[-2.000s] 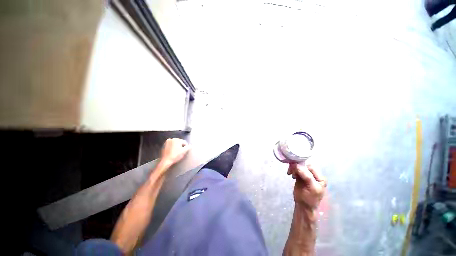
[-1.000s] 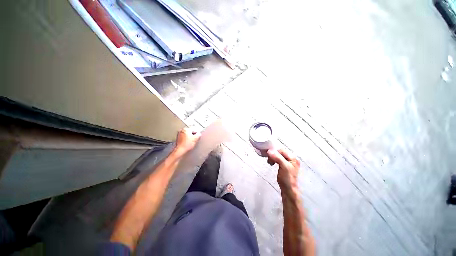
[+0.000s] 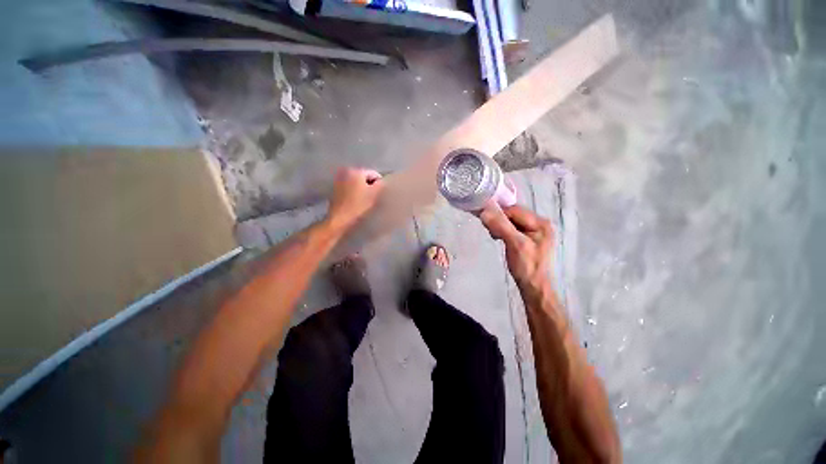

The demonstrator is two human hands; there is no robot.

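My left hand (image 3: 356, 192) is closed on the edge of a long, thin plywood strip (image 3: 534, 95). The strip slants from near my feet up to the upper right, above the grey floor; its near part is blurred. My right hand (image 3: 523, 234) holds a pink jar (image 3: 468, 179) with a clear round rim. The jar is over the strip's middle and hides part of it. Its round opening faces the camera, and the inside looks pale and mottled.
A tan panel (image 3: 100, 263) with a pale edge is at the left. Narrow strips (image 3: 226, 47) and metal-like lengths (image 3: 489, 45) lie at the top. My feet (image 3: 435, 265) stand on a grey sheet (image 3: 389, 362) on the stained concrete floor (image 3: 688, 263).
The view has turned and now looks down at my feet. The strip now extends to the upper right, past the jar. Both hands still hold their things. The tan panel is now farther left.
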